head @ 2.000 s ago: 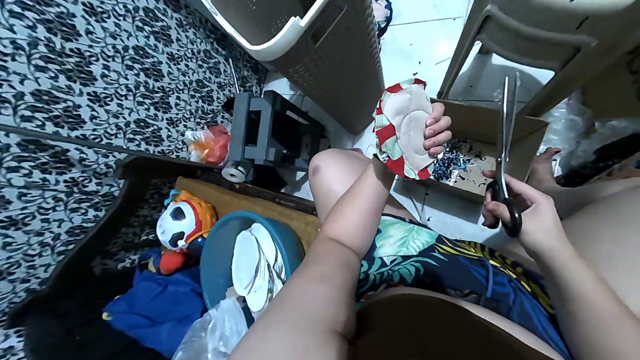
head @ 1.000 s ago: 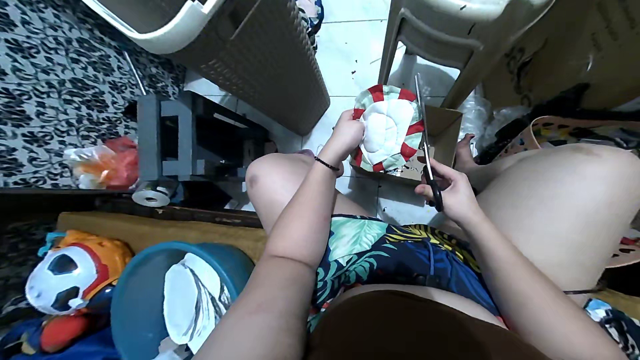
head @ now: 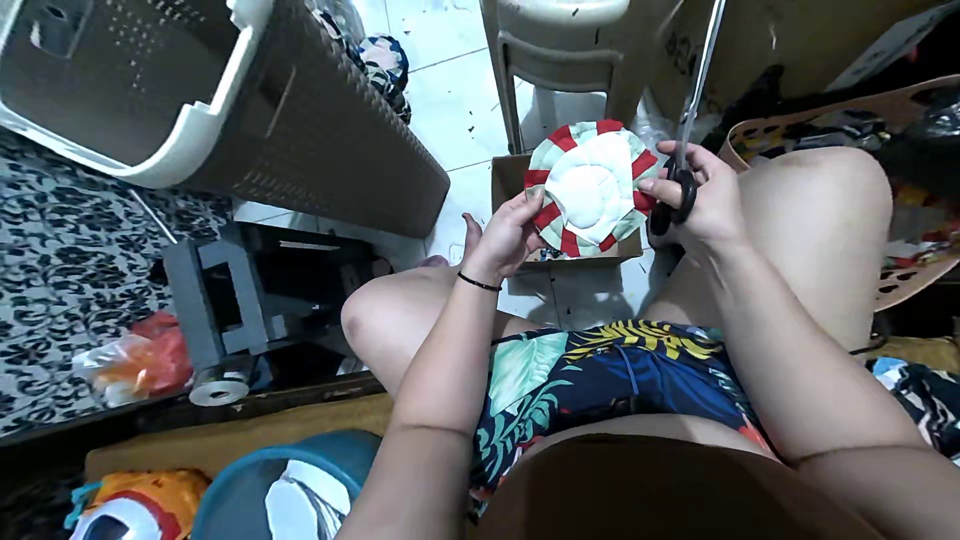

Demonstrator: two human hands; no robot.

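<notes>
A round fabric piece point(head: 592, 187) with a white padded centre and a red and pale green patchwork edge is held up over an open cardboard box point(head: 512, 174). My left hand point(head: 510, 232) grips its left edge between thumb and fingers. At the right edge, my right hand point(head: 701, 187) touches the cloth with its fingertips while holding black-handled scissors point(head: 696, 90). Their blades point up and away from the cloth and look closed. Small scraps lie in the box, mostly hidden behind the fabric.
Beyond the box stands a plastic chair point(head: 559, 67). A tall perforated hamper point(head: 345, 127) is at the left, near a grey frame point(head: 247, 300). White pieces point(head: 304, 502) lie in a teal tub point(head: 281, 457). At the right is a pink basket point(head: 885, 300) with scraps.
The left hand has moved from the top of the fabric to its left edge. My right hand's fingers have come to the fabric's right edge, scissors still held. The scissors looked slightly apart two seconds ago.
</notes>
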